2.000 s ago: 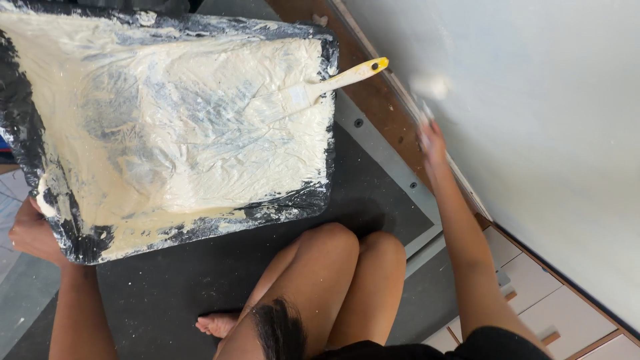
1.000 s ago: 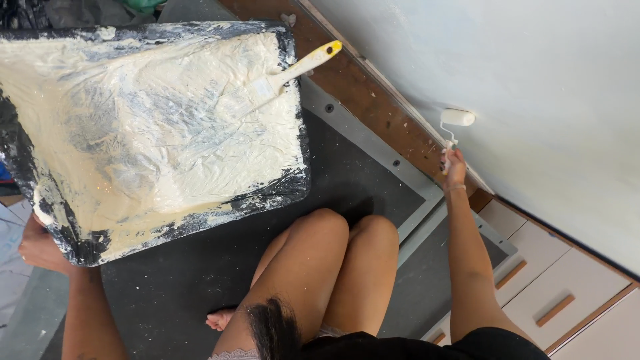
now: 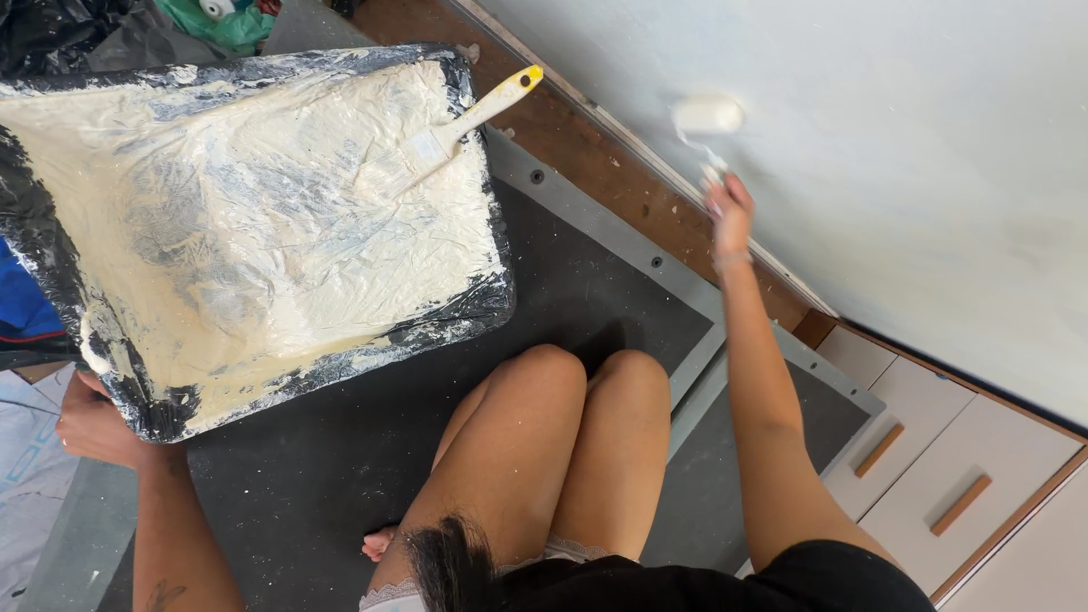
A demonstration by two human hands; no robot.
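My right hand (image 3: 729, 212) grips the handle of a small paint roller (image 3: 709, 114), whose white sleeve is blurred against the pale wall (image 3: 892, 153). At the left, my left hand (image 3: 102, 425) holds the lower left corner of a paint tray (image 3: 501, 280). The tray is covered in black plastic, smeared with cream paint, and tilted in view. A flat paintbrush (image 3: 476, 115) with a yellow-tipped handle lies across the tray's right side, its bristles on the painted surface and its handle over the rim. The fingers of my left hand are partly hidden by the tray.
Below me are dark panels with grey borders (image 3: 595, 208). Brown flooring (image 3: 561, 127) and a narrow skirting strip run along the wall. White drawers (image 3: 918, 433) with wooden handles stand at the lower right. Black and green plastic bags (image 3: 229, 25) lie at the upper left.
The roller, blurred two seconds ago, showed clearly against the wall one second ago and is blurred again. My left hand has stayed at the tray's corner. The brush still lies on the tray.
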